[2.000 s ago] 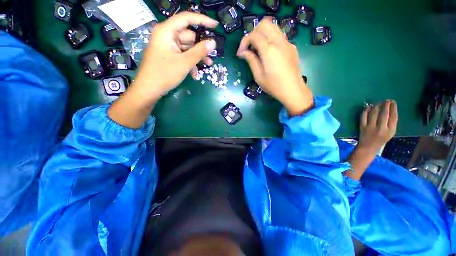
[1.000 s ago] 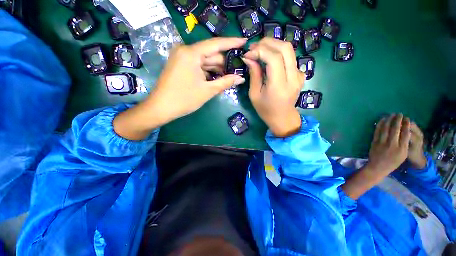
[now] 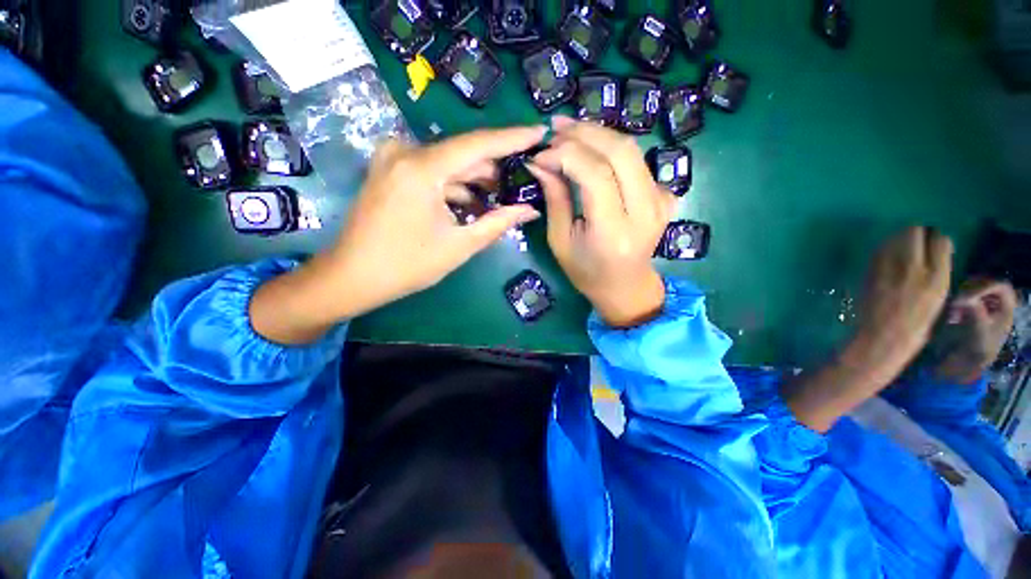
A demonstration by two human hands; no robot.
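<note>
My left hand [image 3: 413,221] holds a black watch case [image 3: 520,186] between thumb and fingers above the green surface. My right hand [image 3: 605,209] is at the case's right side, its thumb and index fingertips pinched together on the case's face; whether a tiny part is between them cannot be seen. Small white inserts [image 3: 518,238] lie below the held case, mostly hidden by my left hand. One black case [image 3: 528,295] lies alone near the bench's front edge.
Many black cases [image 3: 469,68] lie across the back. A clear bag with a white label [image 3: 303,43] and a yellow piece [image 3: 419,76] lie at back left. A white-faced case [image 3: 259,210] lies at left. Blue-sleeved people sit on both sides; a neighbour's hand [image 3: 904,288] is at right.
Since two seconds ago my right hand has come in from the right to the held case. The camera view has shifted. The neighbour's hands at right have moved.
</note>
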